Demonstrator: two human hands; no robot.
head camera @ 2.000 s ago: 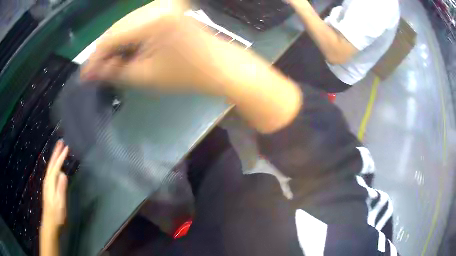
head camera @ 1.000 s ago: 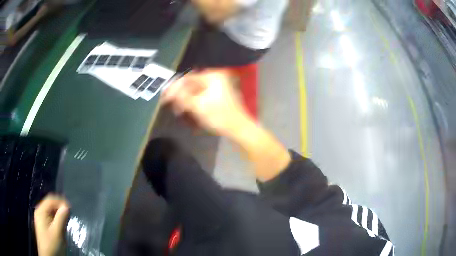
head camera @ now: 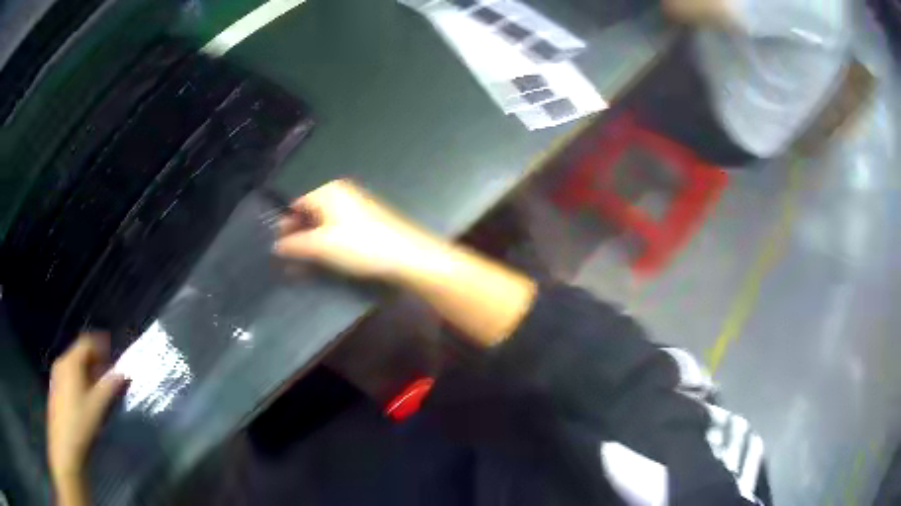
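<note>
A translucent sheet with a bright glare patch (head camera: 156,371) lies slantwise over the near side of the bench; its fine pattern is blurred. My left hand (head camera: 77,400) is at the sheet's lower left end, with the thumb on its edge. My right hand (head camera: 341,229) is over the sheet's upper end, fingers pinched on a thin dark tool that looks like tweezers (head camera: 274,205); its tip is too blurred to tell. A glossy black tray (head camera: 178,163) lies beyond the sheet on the left. Any small pad at the tip cannot be made out.
White-bordered strips with dark windows (head camera: 538,74) lie on the green bench (head camera: 366,109). Another person's pale sleeve (head camera: 780,74) is at upper right. A red stool (head camera: 642,193) stands beyond the bench edge, above a grey floor with a yellow line.
My right hand has come from near the white-bordered strips back to the sheet beside the tray. The view has turned, so the tray shows larger and the strips have shifted right.
</note>
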